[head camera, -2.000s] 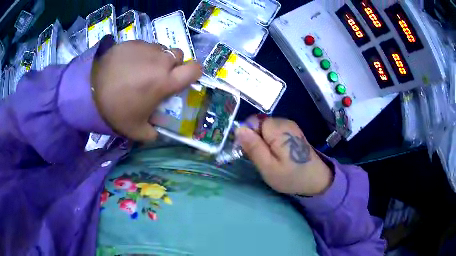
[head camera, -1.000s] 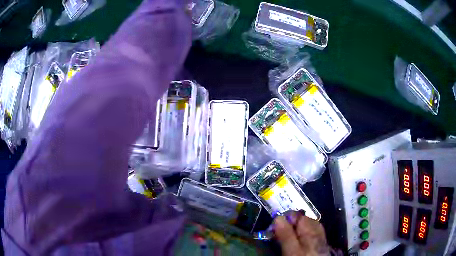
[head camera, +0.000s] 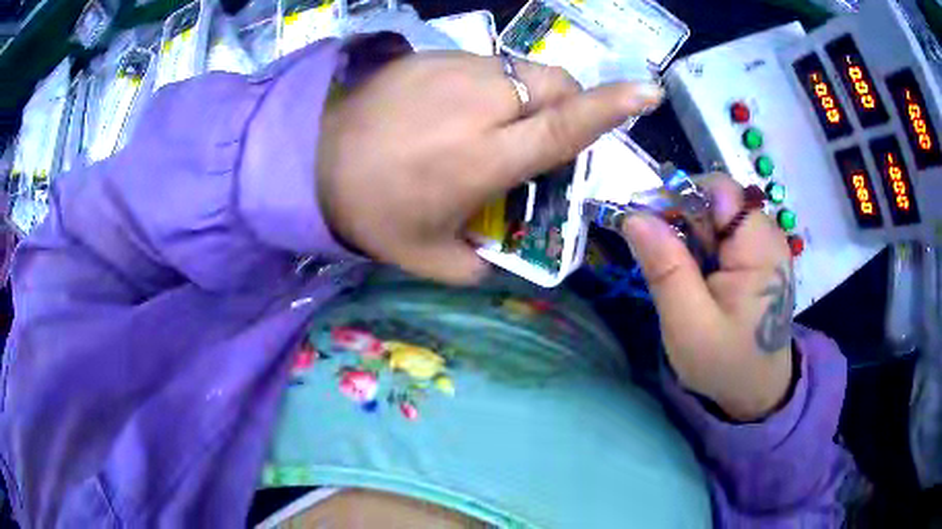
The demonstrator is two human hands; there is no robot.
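Observation:
My left hand (head camera: 444,155) holds a semi-finished power bank unit (head camera: 547,232) over my lap, covering most of it. The unit's green circuit board end and a strip of yellow tape show, with a bright white mark lit on the board. My left index finger points out to the right. My right hand (head camera: 713,279) pinches the small silvery and blue test lead plugs (head camera: 609,215) just right of the board end. I cannot tell if a plug touches the unit. Blue wires hang below the plugs.
The white tester box (head camera: 723,93) with red digital readouts and red and green round dots stands at the right. Other units (head camera: 594,36) lie at the top, beyond my hands. More units (head camera: 114,109) in clear bags stand in a row at the upper left.
One second ago my left arm reached far forward over the belt. Now my left hand is back near my lap holding a unit, and my right hand with the plugs is beside it.

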